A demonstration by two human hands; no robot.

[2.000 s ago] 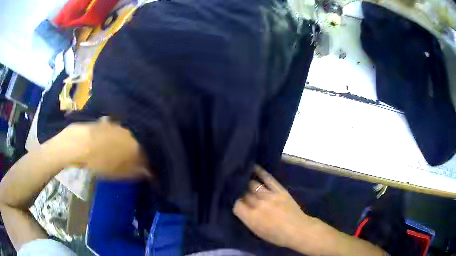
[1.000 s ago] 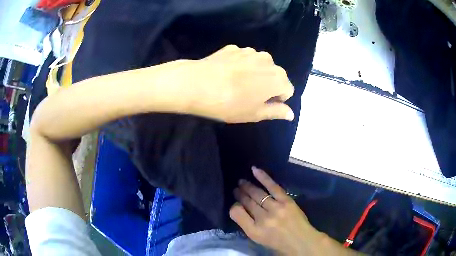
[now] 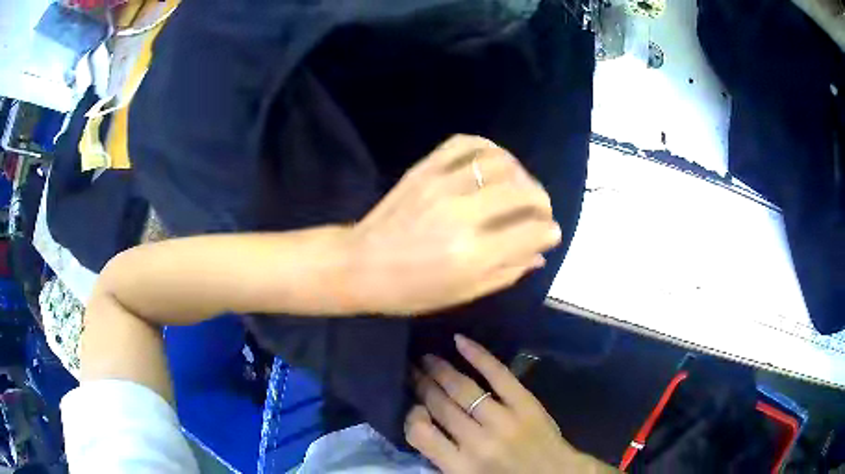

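Note:
A large dark cloth covers the table's left part and hangs over its front edge towards the lap. My left hand reaches across from the left with curled fingers, its fingertips at the cloth near its right edge. My right hand is below it, over the hanging part of the cloth, with the cloth at its fingertips. Each hand wears a ring. Metal machine parts show at the top beside the cloth. The needle is not clearly visible.
A second dark piece lies on the white table at right. Yellow and white strips are at upper left. A blue crate is below left and a red-edged container below right.
Over two seconds, my left hand has come from the left side across the cloth; in the last second it moved slightly down. My right hand shifted slightly down and left. The cloth is folded differently.

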